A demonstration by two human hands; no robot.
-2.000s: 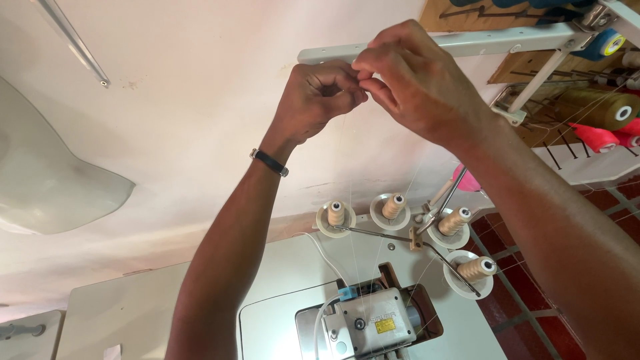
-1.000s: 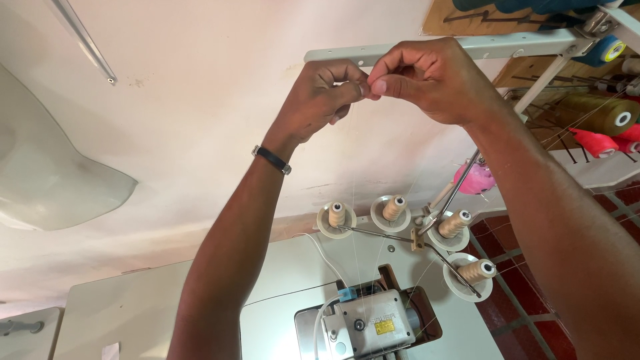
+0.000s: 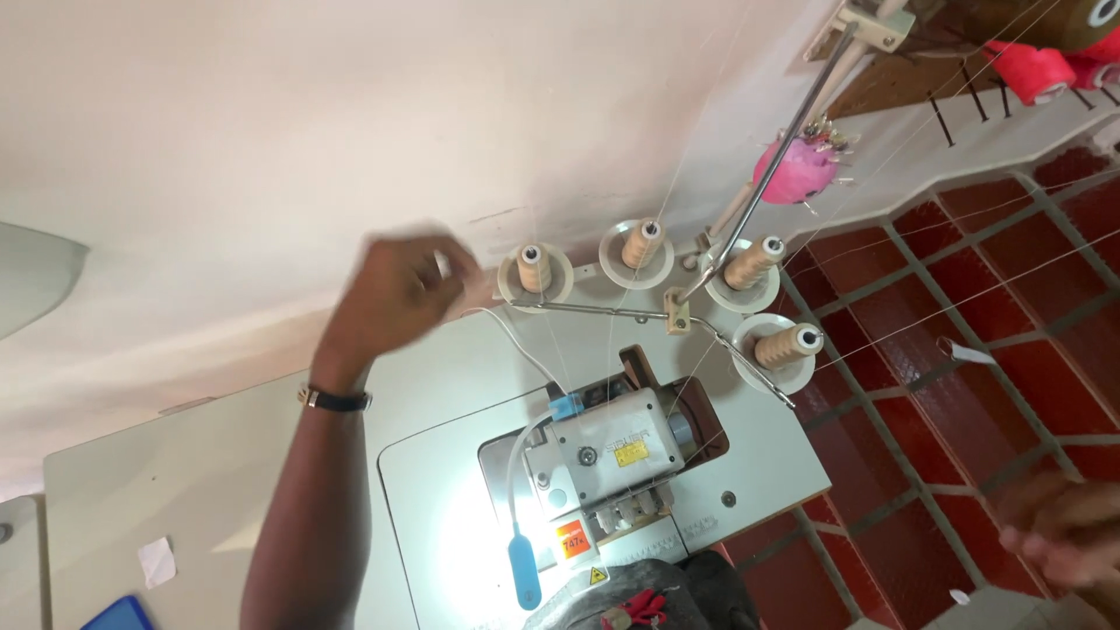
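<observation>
My left hand (image 3: 398,289), a dark band on its wrist, is raised left of the thread cones. Its thumb and fingertips are brought close together; blur hides whether a thread lies between them. At the lower right edge my right hand (image 3: 1063,529) is blurred over the tiled floor, and its hold cannot be made out. Beige thread cones (image 3: 533,269) stand on white dishes behind a grey overlock sewing machine (image 3: 612,446). A metal thread-guide rod (image 3: 604,311) crosses near them, and fine threads run down to the machine.
A pink pincushion (image 3: 796,171) hangs by the thread stand's pole (image 3: 787,140). Red thread cones (image 3: 1032,74) sit at the upper right. A blue-ended lamp (image 3: 524,569) lights the white machine table (image 3: 262,437). Dark fabric with red scissors (image 3: 643,608) lies at the bottom.
My hands, together near the upper guide bar in both earlier frames, are now far apart: the left lower by the cones, the right down at the lower right. The view has tilted down.
</observation>
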